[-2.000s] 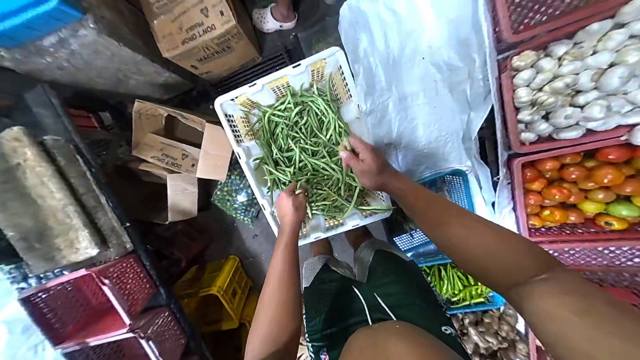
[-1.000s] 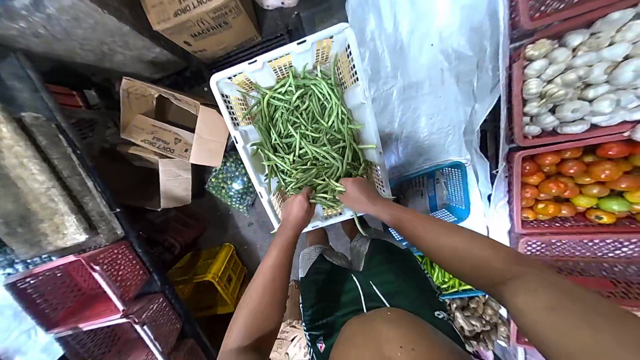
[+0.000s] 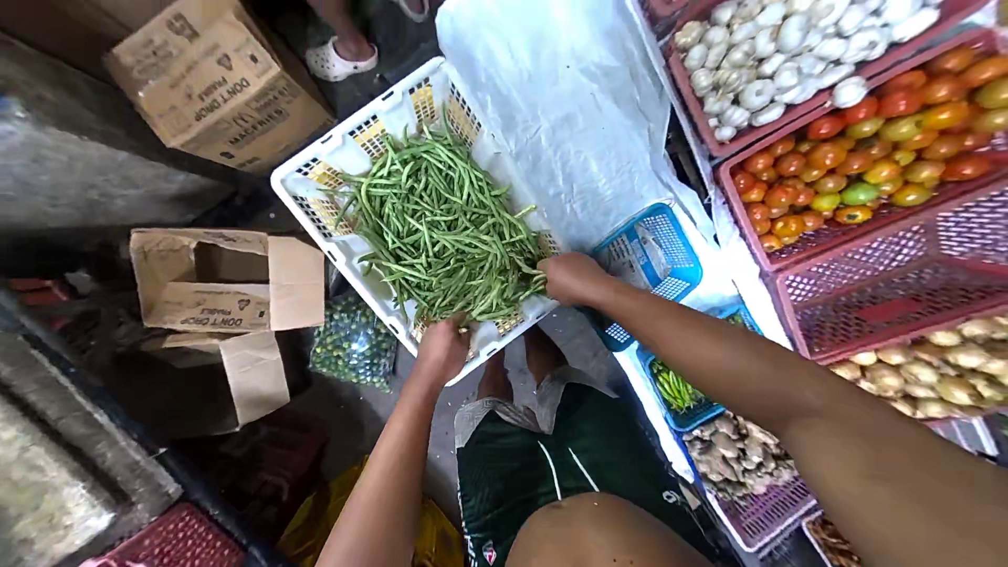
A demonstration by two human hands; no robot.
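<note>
A heap of long green beans (image 3: 445,224) lies in a white plastic crate (image 3: 504,169) with yellow mesh showing through its slots. At the crate's near edge, my left hand (image 3: 445,346) is bent down by the beans; its fingertips are hidden, so its hold cannot be told. My right hand (image 3: 573,279) is at the crate's right corner, its curled fingers touching the ends of some beans. Whether it grips beans or the rim is unclear. A blue plastic basket (image 3: 685,256) stands just beyond my right wrist.
Red crates of garlic (image 3: 776,51), tomatoes (image 3: 882,146) and onions (image 3: 937,370) stand at right, with green chillies (image 3: 675,387) and ginger (image 3: 736,457) lower down. Cardboard boxes (image 3: 228,94) and a bag of small green produce (image 3: 354,342) are at left. A person's foot (image 3: 342,57) shows beyond.
My hands were close together at the near end of the beans one second ago; they are now farther apart, the right one at the crate's right corner.
</note>
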